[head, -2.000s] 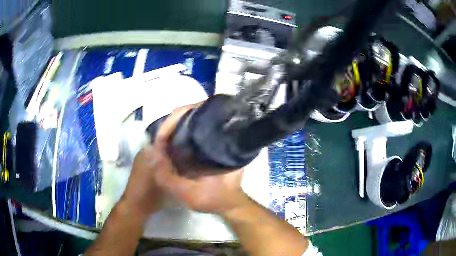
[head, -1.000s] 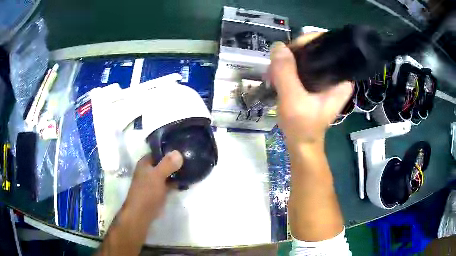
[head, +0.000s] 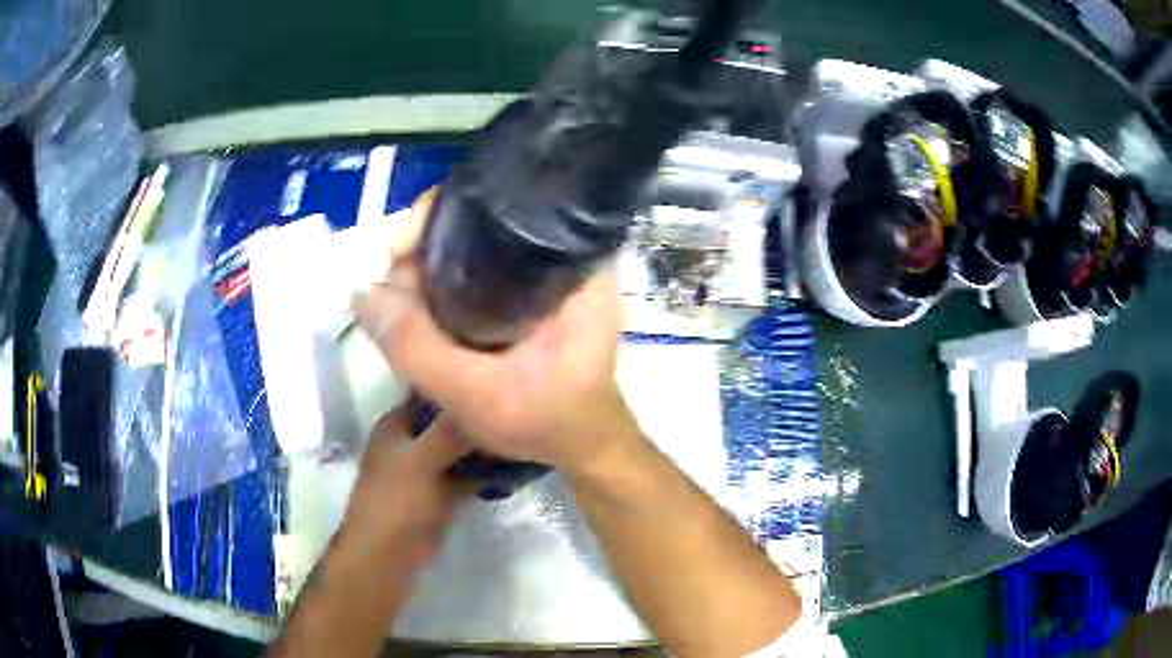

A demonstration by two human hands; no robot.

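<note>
My right hand [head: 514, 373] is wrapped around the thick black electric screwdriver [head: 533, 219], which stands over the camera unit. The unit's white wall arm [head: 293, 334] lies at the left of the white pad [head: 643, 527]. Its black ball head [head: 495, 476] shows only in part below my right hand. My left hand [head: 405, 489] holds the black head from the lower left, its fingertips partly covered by my right hand. The screwdriver's bit and the white housing's dome are hidden behind the tool and my hand.
The silver screw feeder [head: 707, 219] stands behind the pad, partly covered by the screwdriver. Several open camera heads [head: 887, 231] with coloured wires stand at the right, with another white unit [head: 1009, 450] nearer. Clear bags [head: 180, 386] and a black block [head: 88, 418] lie at the left.
My right hand has brought the screwdriver left from beside the screw feeder to over the camera head. My left hand stays at the head. The bench view has shifted slightly.
</note>
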